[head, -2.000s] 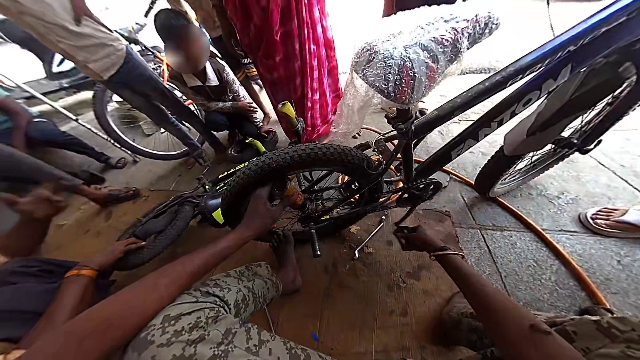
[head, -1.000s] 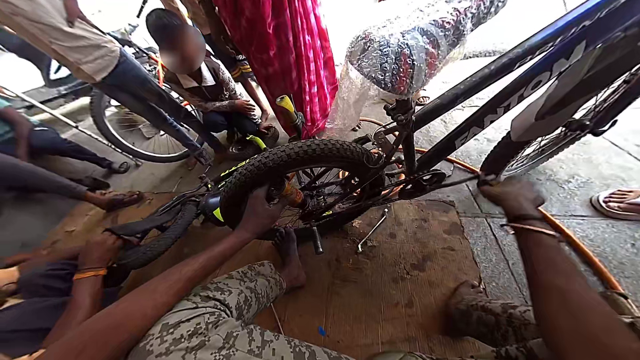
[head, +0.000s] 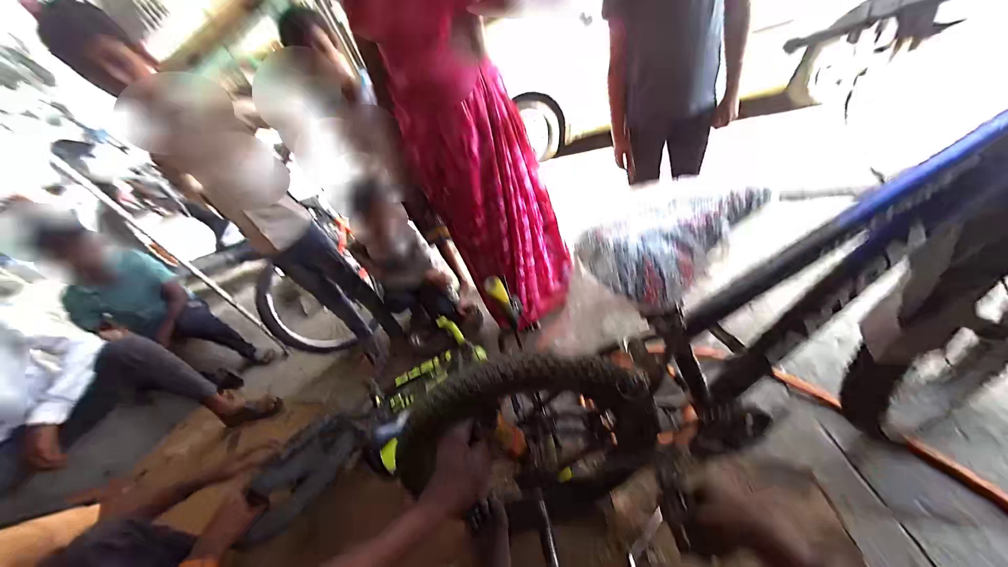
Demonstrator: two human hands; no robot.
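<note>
My left hand [head: 465, 465] reaches inside the rim of a bicycle's knobbly tyre [head: 512, 374], close to an orange part near the wheel's middle. Blur hides whether its fingers grip anything. My right hand [head: 720, 504], strongly blurred, is low beside the crank area, close to a dark crank arm [head: 673, 504]; whether it holds the arm cannot be told. The blue and black bicycle frame [head: 787, 315] slants up to the right. A saddle in clear plastic wrap [head: 654, 256] stands above the wheel. Part of a metal tool [head: 647, 535] lies on the brown board.
A neighbouring person's hand [head: 236, 512] is by another dark tyre [head: 307, 472] at lower left. A green and black bicycle part [head: 429, 370] lies behind the wheel. An orange hose [head: 945, 465] crosses the paving. Several people sit or stand behind, one in a pink garment [head: 480, 173].
My right hand has moved from the right, beyond the crank, back down near the crank area. My left hand stays inside the wheel. The view has tilted up, showing more people behind.
</note>
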